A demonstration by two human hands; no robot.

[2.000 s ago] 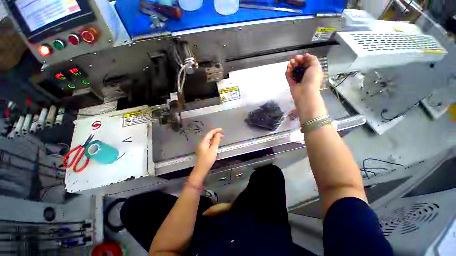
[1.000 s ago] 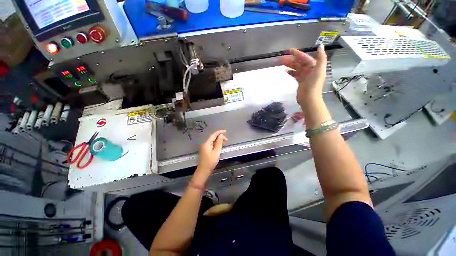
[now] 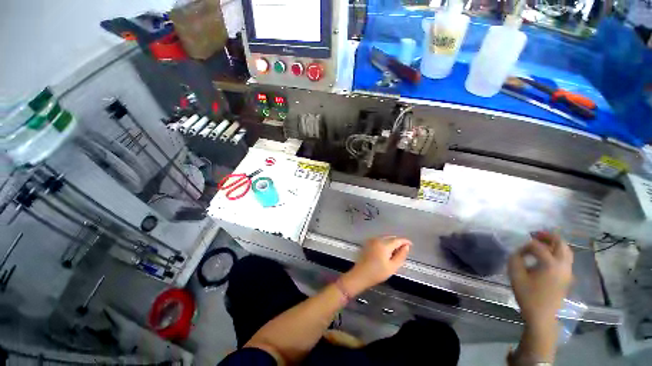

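My left hand [image 3: 383, 259] is over the front edge of the grey metal tray [image 3: 422, 239], with fingers curled together and nothing visible in it. My right hand [image 3: 541, 271] is blurred over the tray's right part, fingers curled; I cannot tell whether it grips anything. Clear plastic film [image 3: 570, 312] shows beside and below it. A bag of black wires [image 3: 475, 252] lies on the tray between my hands. Several short black wires [image 3: 366, 212] lie loose on the tray's left part.
Red-handled scissors [image 3: 236, 186] and a teal roll [image 3: 265, 192] lie on the white cover at left. The machine head [image 3: 411, 139] stands behind the tray. Squeeze bottles [image 3: 495, 60], pliers and screwdrivers are on the blue mat [image 3: 457, 96]. A touchscreen [image 3: 288, 21] stands above red and green buttons.
The view has swung left. My right hand has come down from above the back of the tray to its front right. My left hand stays near the front edge, fingers still curled.
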